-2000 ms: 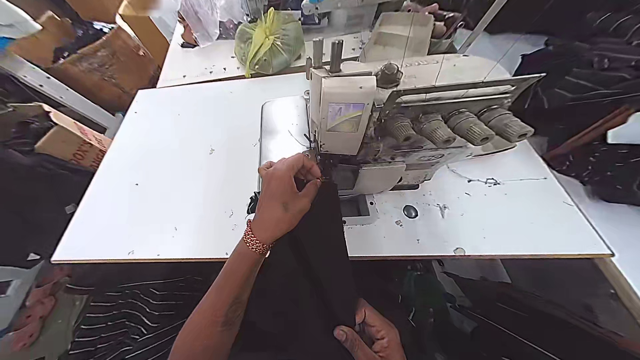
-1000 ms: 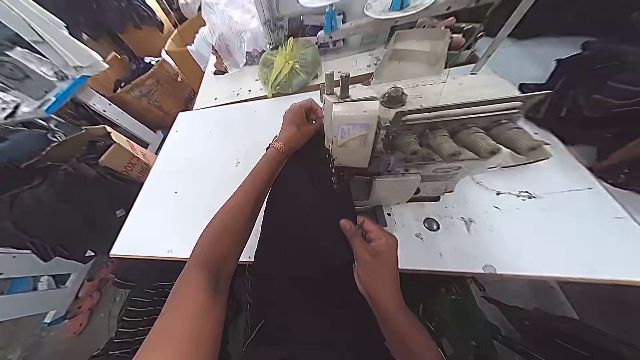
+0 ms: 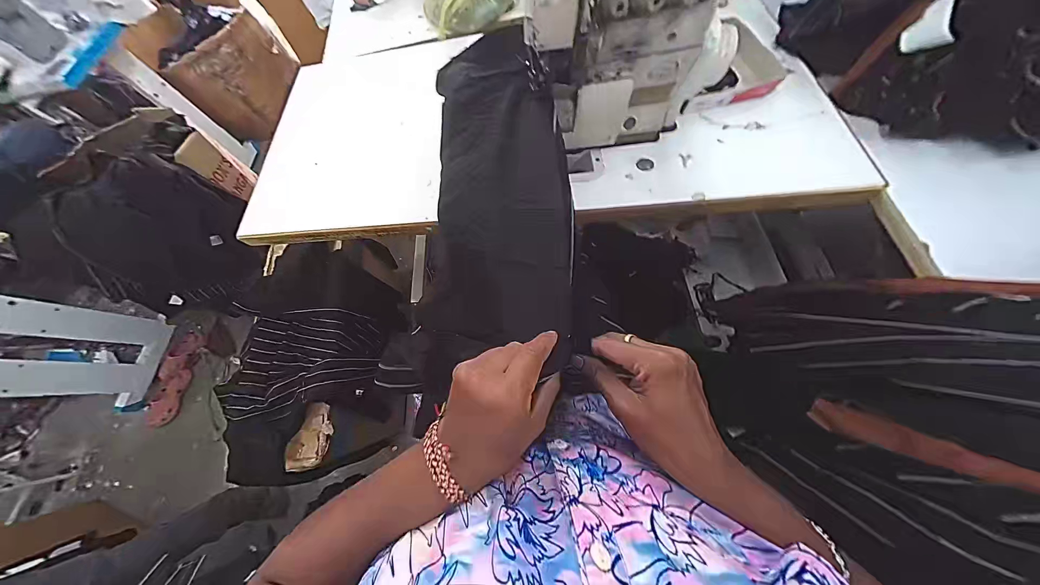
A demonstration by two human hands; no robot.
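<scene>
A long black fabric piece (image 3: 504,187) runs from the overlock sewing machine (image 3: 626,81) over the white table's front edge and down to my lap. Its far end lies beside the machine's needle area, where the presser foot cannot be made out. My left hand (image 3: 504,398), with a beaded bracelet at the wrist, pinches the lower part of the fabric between thumb and forefinger. Close on its right, my right hand (image 3: 650,382), wearing a ring, grips the fabric's edge with bent fingers. The fingertips of both hands are partly lost against the dark cloth.
The white sewing table (image 3: 349,162) has a wooden front edge. A green plastic bag (image 3: 467,12) sits behind it. Striped dark fabric (image 3: 309,357) hangs at the left below the table, and more striped fabric (image 3: 910,349) lies at the right. Cardboard boxes (image 3: 236,73) stand at the far left.
My left hand has left the fabric's far end by the machine and come down to my lap. My right hand is also lower, beside it. The view has tilted down.
</scene>
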